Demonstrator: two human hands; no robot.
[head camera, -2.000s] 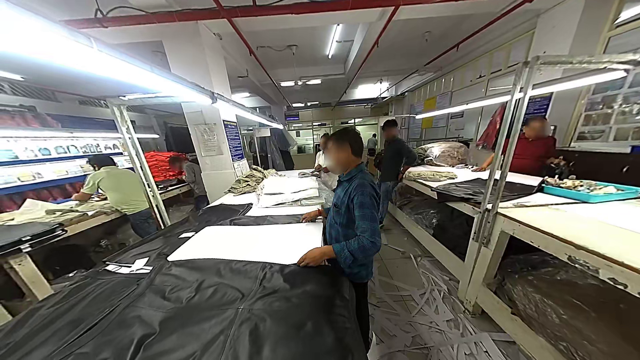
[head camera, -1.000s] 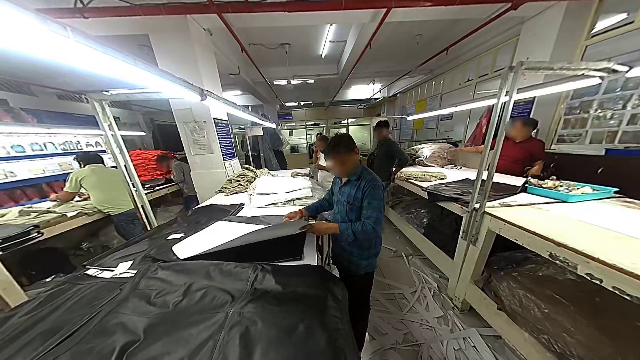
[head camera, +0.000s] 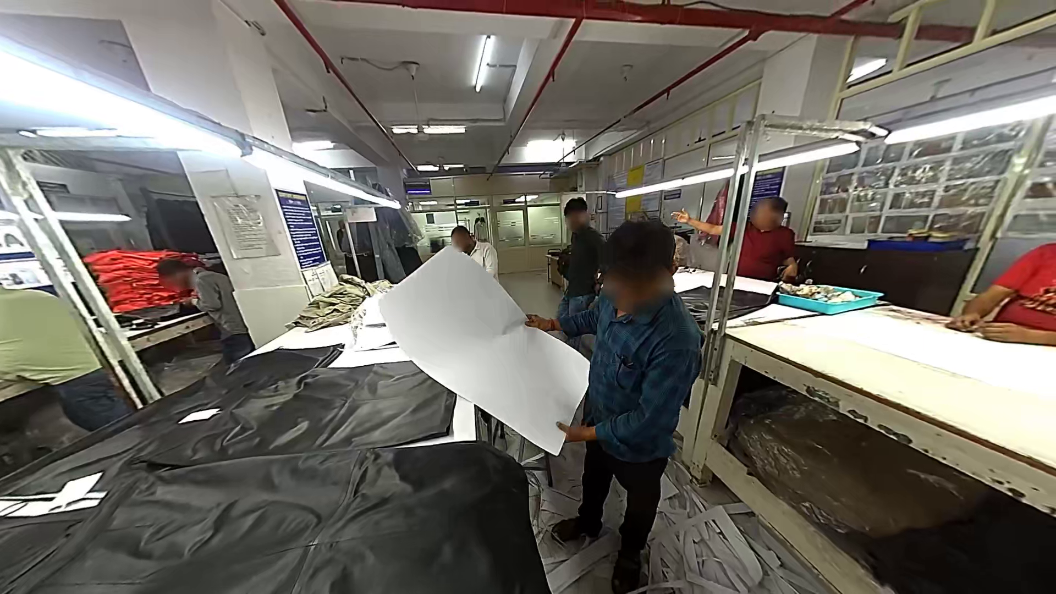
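Neither my left hand nor my right hand shows in the head view. Nearest to me, black leather-like sheets (head camera: 247, 511) cover the long cutting table. Small white paper pieces (head camera: 74, 495) lie on them at the left, with another white piece (head camera: 200, 415) farther back. Across the table's right edge, a person in a blue checked shirt (head camera: 648, 371) holds up a large white paper sheet (head camera: 487, 346) by its right side and lower corner. The sheet tilts above the table edge and partly hides the stack behind it.
Paper strips (head camera: 701, 553) litter the floor. A metal lamp frame (head camera: 730, 247) rises at the right table (head camera: 907, 355), which carries a blue tray (head camera: 829, 304). Folded olive cloth (head camera: 334, 301) lies at the left table's far end. Several other people stand around the room.
The co-worker has lifted the white sheet off the black material and now holds it up in the air. The view has moved somewhat.
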